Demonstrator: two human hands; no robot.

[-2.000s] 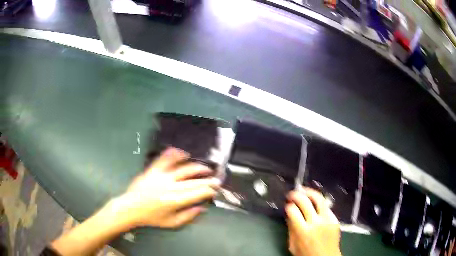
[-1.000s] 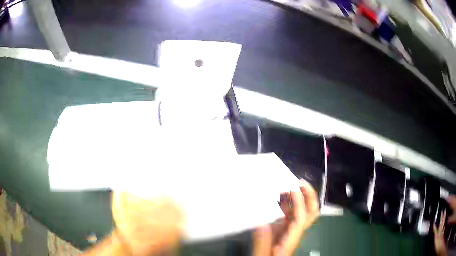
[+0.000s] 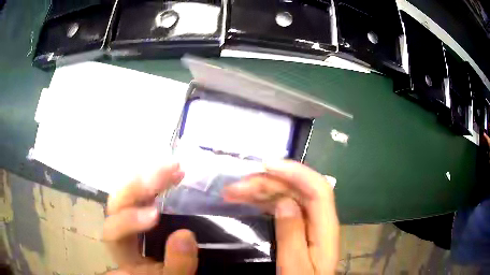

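Observation:
An open black retail box (image 3: 215, 233) is held close in front of me, tilted. Inside lies a pale, shiny pack (image 3: 236, 126) with dark blue edges, and clear film shows lower down. A wide white panel (image 3: 113, 121) spreads from the box's left side. A pale lid flap (image 3: 258, 88) stands up at the back edge. My left hand (image 3: 148, 220) grips the box's left front corner. My right hand (image 3: 301, 209) holds the right front side, its fingers over the lower part of the opening. The fingers hide part of the contents; both hands are blurred.
A row of closed black boxes with silver dots (image 3: 283, 19) curves along the back and right of the green bench top (image 3: 387, 161). Small white scraps (image 3: 339, 136) lie right of the box. Another person's blue clothing (image 3: 473, 241) shows at the lower right edge.
The view has turned down, so the box row now lies across the top. The white inside of an unfolded carton filled the view before; now the box stands open with its contents showing between both hands.

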